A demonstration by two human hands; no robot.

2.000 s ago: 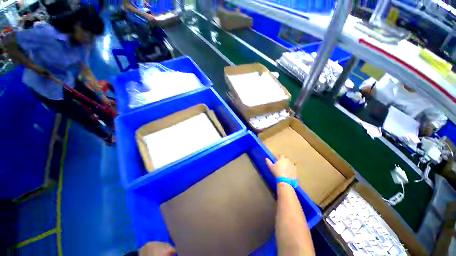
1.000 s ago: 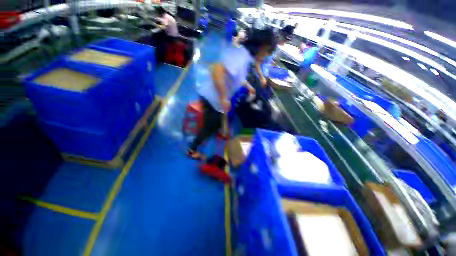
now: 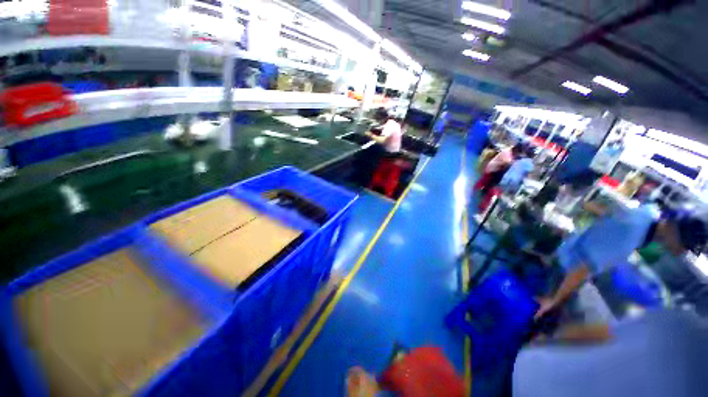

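Observation:
Neither of my hands can be made out in the picture. Large blue bins (image 3: 291, 287) stand in a row at the left. The nearest bin holds a flat brown cardboard liner (image 3: 109, 322). The middle bin holds another cardboard sheet (image 3: 225, 233) with a dark line across it and a dark gap along one side. The far bin shows black parts (image 3: 299, 203) beside cardboard. A small blurred skin-toned shape is at the bottom edge, beside a red object (image 3: 423, 374); I cannot tell what it is.
A green conveyor line (image 3: 101, 182) runs behind the bins, with a seated person (image 3: 388, 136) farther along. A blue floor aisle with a yellow lane line (image 3: 341, 283) runs ahead. People in light blue stand close at the right, near a blue crate (image 3: 497, 314).
The view has swung left from the open cartons and bins where my hands were on a bin. My hands have left the picture. The other row of bins is now close.

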